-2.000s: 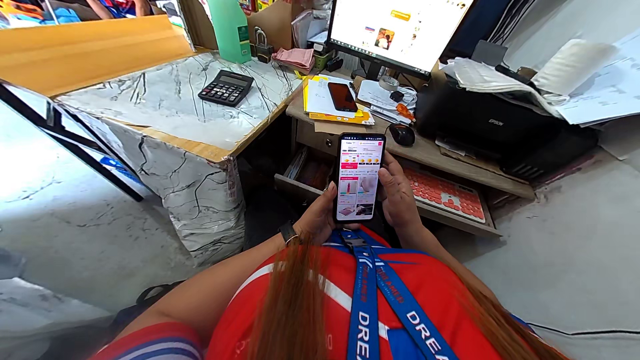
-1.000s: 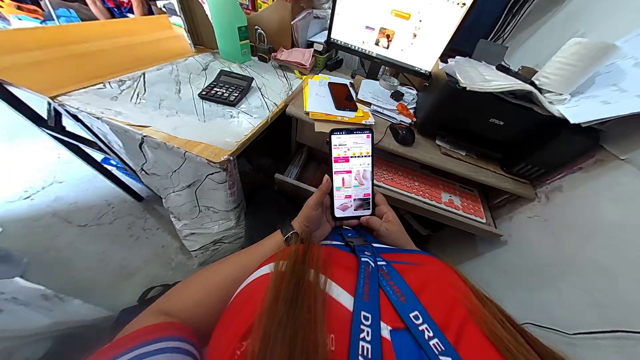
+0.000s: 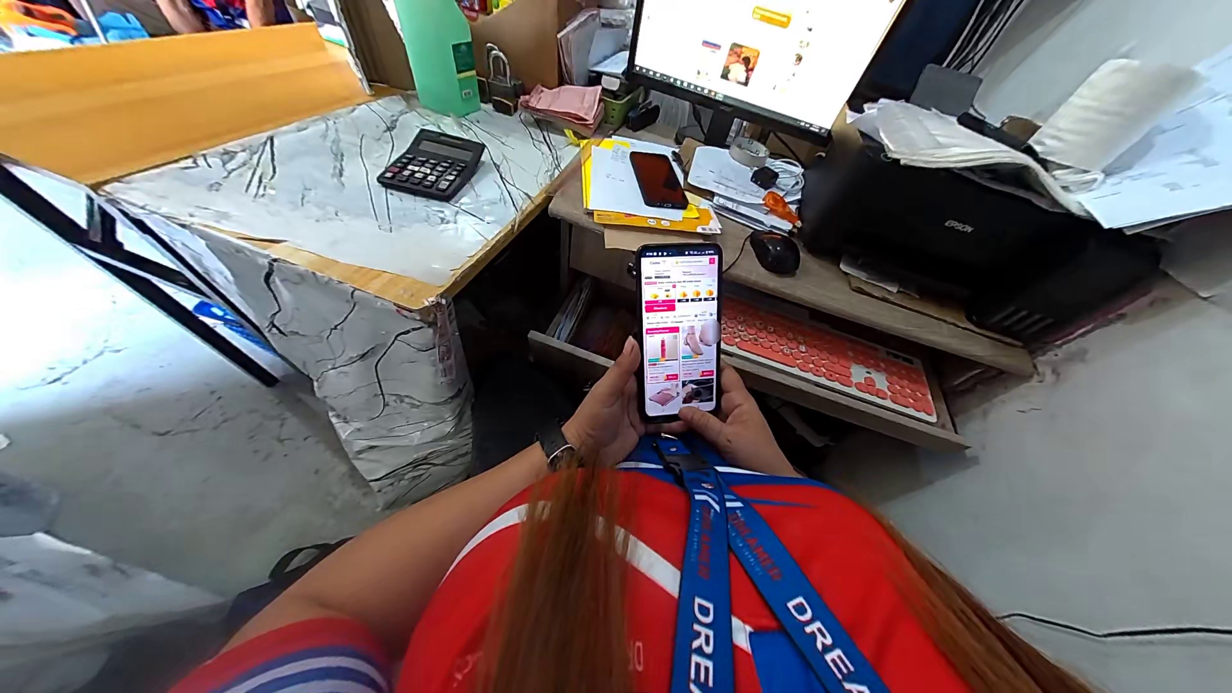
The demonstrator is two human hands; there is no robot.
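Observation:
A lit smartphone (image 3: pixel 680 332) stands upright between my hands, its screen facing me with a page of small product pictures. My left hand (image 3: pixel 611 409) grips its lower left side and bottom; a watch is on that wrist. Around the lower right corner closes my right hand (image 3: pixel 739 423), its thumb over the bottom of the screen. Just behind the phone, a second smartphone (image 3: pixel 658 180) with a dark screen lies on papers and a yellow envelope (image 3: pixel 616 219). A black computer mouse (image 3: pixel 774 252) is to the right of them.
A coral-and-white keyboard (image 3: pixel 828 361) rests on the pull-out shelf, beside a partly open drawer (image 3: pixel 568 351). Behind are a monitor (image 3: pixel 760 58) and a black Epson printer (image 3: pixel 953 226) topped with papers. On the marble-patterned counter (image 3: pixel 318 192) sit a calculator (image 3: pixel 432 165) and a green bottle (image 3: pixel 435 58).
My right hand has shifted from the phone's right side to its lower corner, and its thumb now lies over the bottom of the screen. The phone remains held in both hands.

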